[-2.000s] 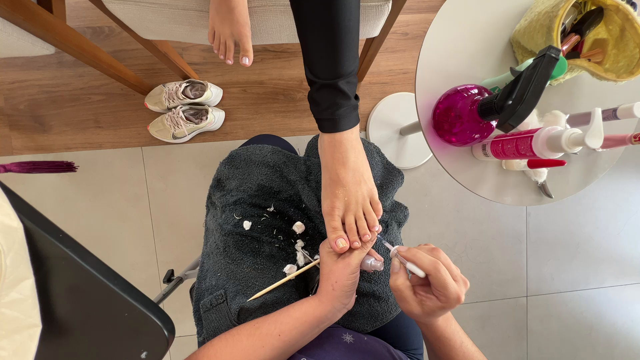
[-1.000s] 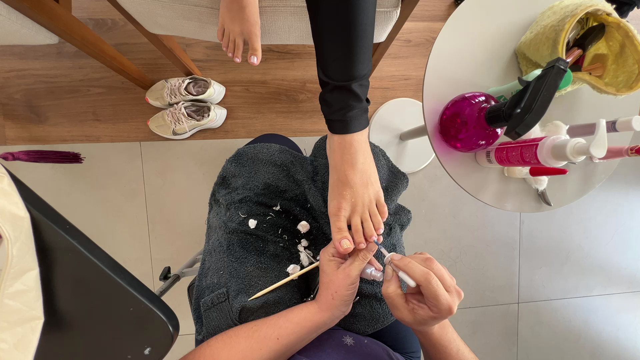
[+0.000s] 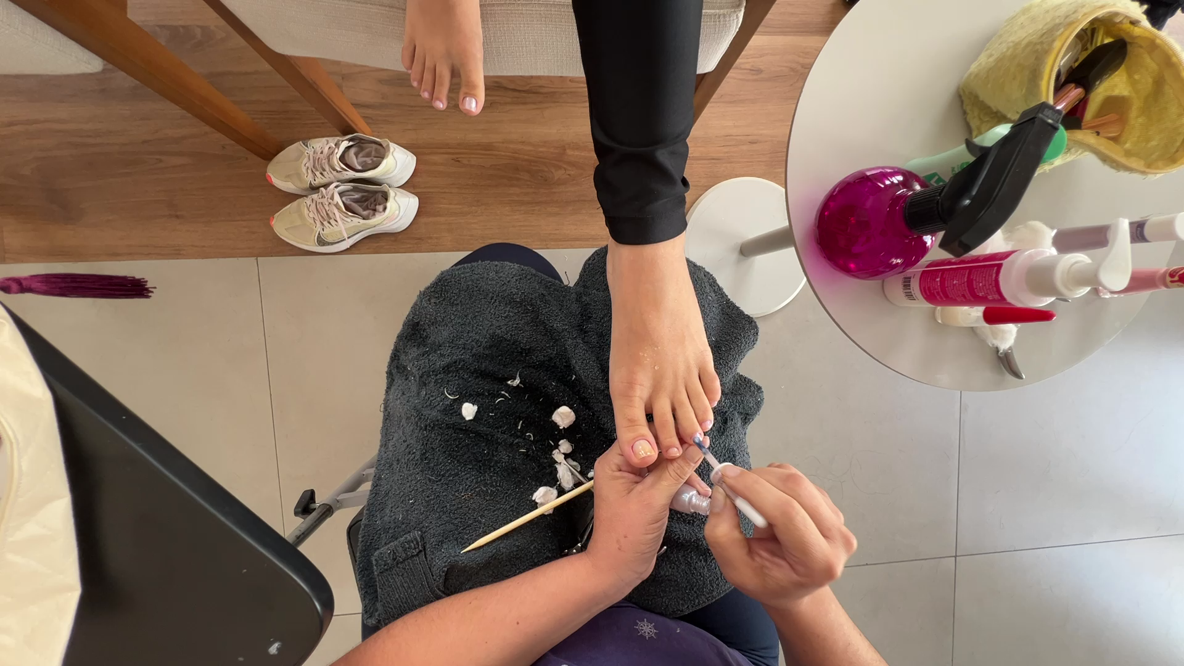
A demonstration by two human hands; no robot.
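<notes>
Another person's foot [image 3: 659, 342] rests over a dark grey towel [image 3: 481, 351] spread across my lap. My left hand [image 3: 638, 509] holds its toes from below, and the wooden stick [image 3: 527, 516] and a small nail polish bottle [image 3: 689, 500] are also at this hand; the stick points out to the left. Pinched in my right hand [image 3: 782, 532] is the white cap of a polish brush [image 3: 740, 495], its bristles at the nail of one of the smaller toes. White cotton bits [image 3: 563, 417] and nail clippings lie on the towel. Part of the bottle is hidden by my fingers.
At the right, a round table [image 3: 851, 92] bears a magenta spray bottle [image 3: 874, 222], a pink pump bottle [image 3: 971, 277] and a yellow fabric basket [image 3: 1004, 74]. Sneakers [image 3: 344, 217] sit on the wood floor. A black tray or tabletop [image 3: 166, 518] stands at lower left.
The brush in my right hand has shifted slightly relative to the small toes. My left hand keeps its hold on the foot.
</notes>
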